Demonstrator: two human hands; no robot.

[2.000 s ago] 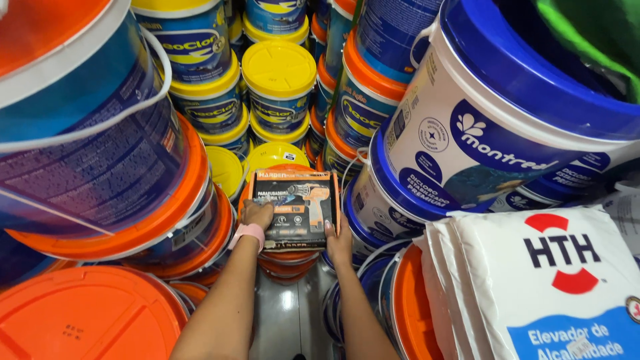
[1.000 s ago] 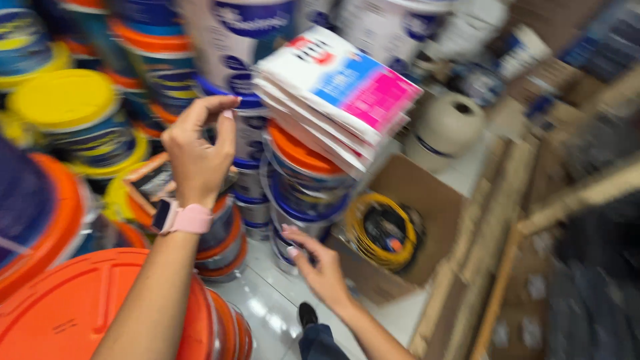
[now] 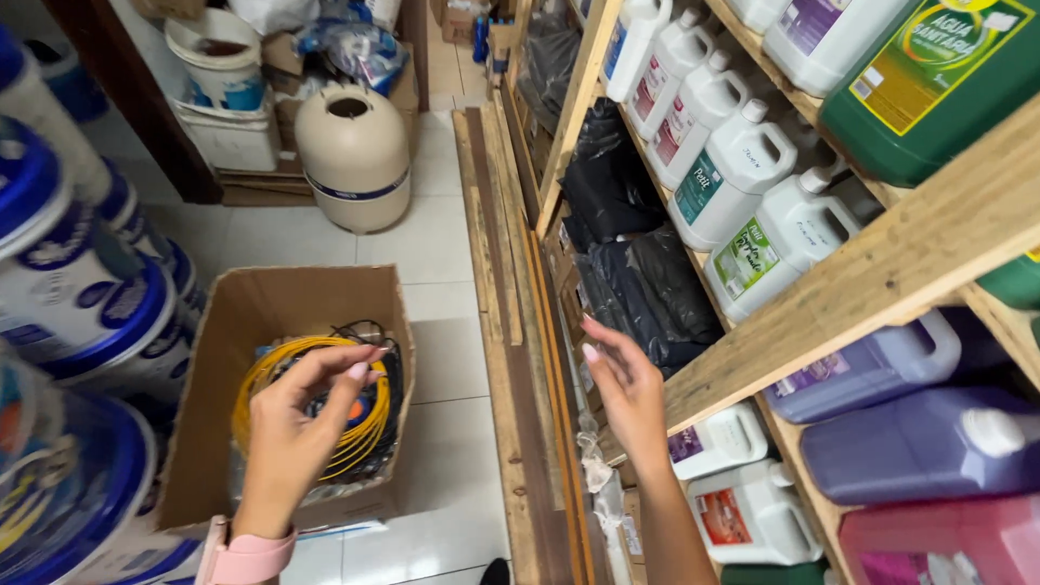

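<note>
My left hand (image 3: 305, 422), with a pink watch band (image 3: 248, 552) at the wrist, is raised over an open cardboard box (image 3: 305, 296). Its fingers are curled and apart, and nothing is between them. Inside the box lie a coil of yellow cable (image 3: 264, 370) and black cords, partly hidden by that hand. To the right, my right hand (image 3: 621, 390) is held up empty, thumb and fingers apart, above the long wooden boards (image 3: 508, 406) and beside the wooden shelving.
Wooden shelves (image 3: 861, 272) on the right hold white jugs (image 3: 731, 179) and purple jugs (image 3: 910, 443). Stacked blue-lidded buckets (image 3: 97, 317) line the left. A beige tank (image 3: 353, 158) stands on the tiled floor (image 3: 443, 325) beyond the box. Dark plastic-wrapped bundles (image 3: 650, 284) fill a low shelf.
Two seconds ago both hands held a boxed drill among the buckets; one second ago they were off it and empty. The view has swung right to the shelves.
</note>
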